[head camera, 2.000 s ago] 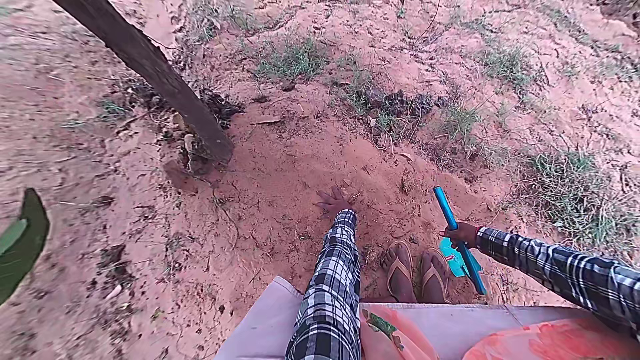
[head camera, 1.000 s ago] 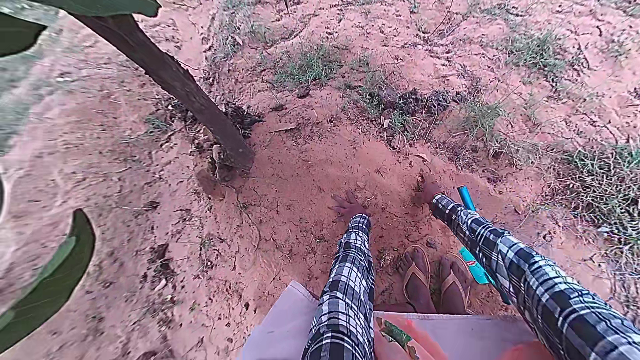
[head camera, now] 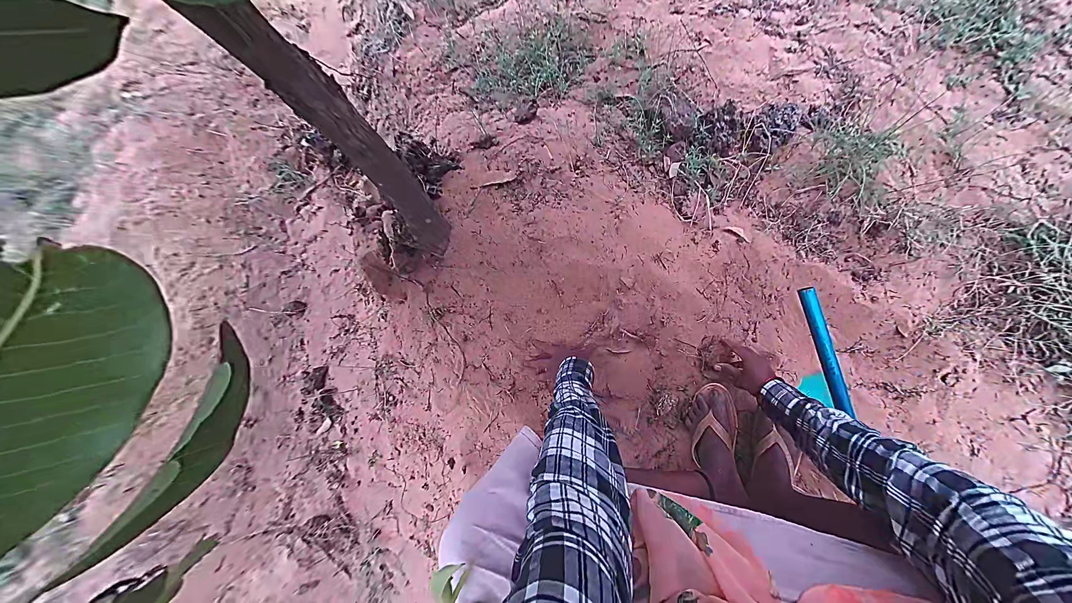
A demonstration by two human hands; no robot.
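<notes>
My left hand [head camera: 557, 356] is spread low over the reddish soil [head camera: 536, 293] in front of me, blurred, with no object seen in it. My right hand [head camera: 744, 367] is at the ground just beyond my sandalled feet [head camera: 712, 427], its fingers apart beside a small dark clod or dry plant bit; whether it touches this I cannot tell. Right of that hand a tool with a blue tubular handle [head camera: 825, 347] and a turquoise part [head camera: 814, 389] lies on the soil, partly hidden by my checked sleeve.
A slim tree trunk [head camera: 360, 134] rises from the soil at upper left. Large green leaves [head camera: 75, 385] hang close at the left edge. Grass tufts [head camera: 536, 59] and dry weeds [head camera: 1030, 285] grow at the top and right, with dark clumps [head camera: 737, 126] among them.
My right hand held the blue-handled tool two seconds ago; it has let go and moved left to the soil. The tool now lies beside my right forearm. My left hand stays low over the soil.
</notes>
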